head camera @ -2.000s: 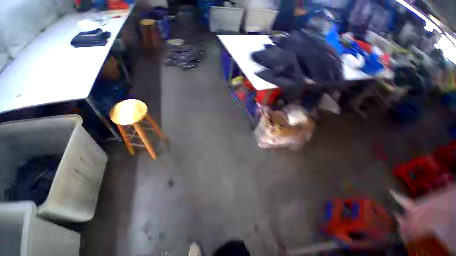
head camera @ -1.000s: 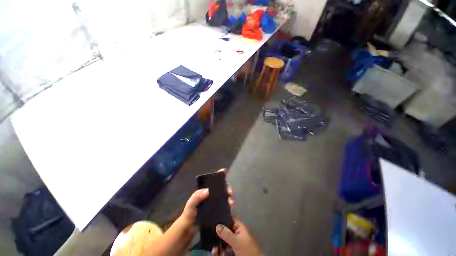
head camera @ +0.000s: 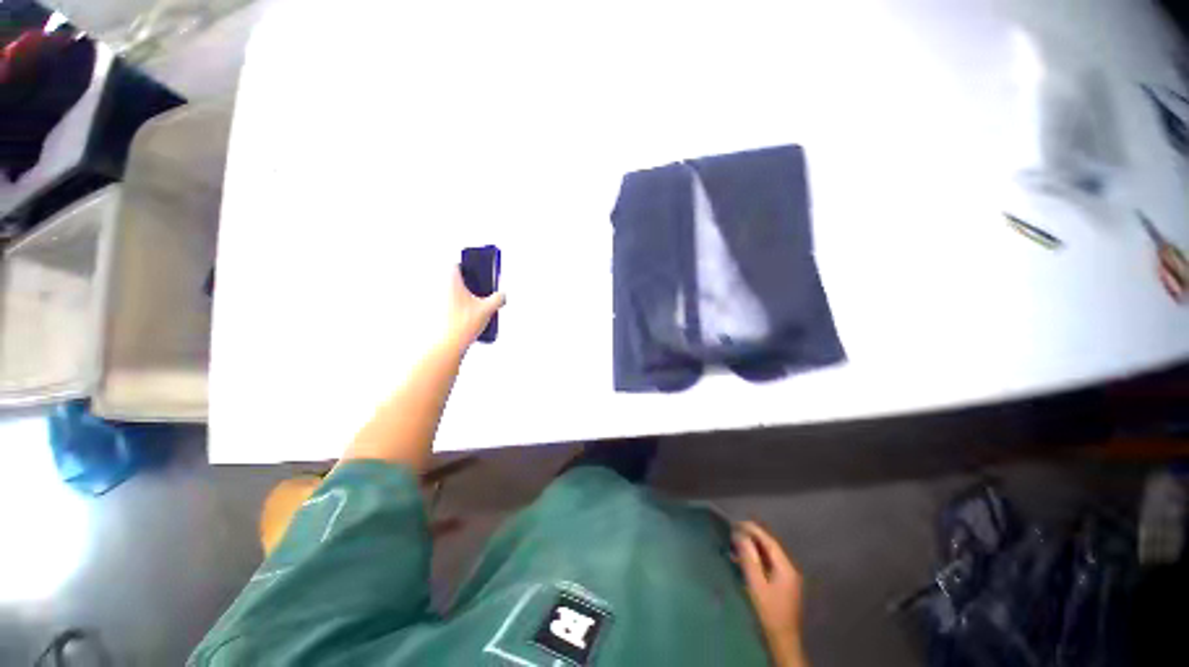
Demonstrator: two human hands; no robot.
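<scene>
My left hand (head camera: 475, 310) is at the black smartphone (head camera: 481, 269), which lies at or just over the white table (head camera: 352, 209); thumb and fingers are around its lower part. A folded dark navy garment (head camera: 652, 261) with a lighter grey strip down its middle lies on the table to the right of the phone. My right hand (head camera: 769, 573) hangs below the table's front edge beside my green shirt, fingers slightly apart and nothing seen in it.
Yellow-green thread snips (head camera: 1033, 232), orange-handled scissors (head camera: 1170, 267) and clear polybags (head camera: 1077, 130) lie at the table's right. Pale bins (head camera: 163, 261) stand left. A wooden stool (head camera: 284, 511) is near my left side. Dark bagged garments (head camera: 1030, 586) lie on the floor at right.
I now face the white table. The phone, held in both hands before, is at the table with only my left hand on it. My right hand has let go and is lowered.
</scene>
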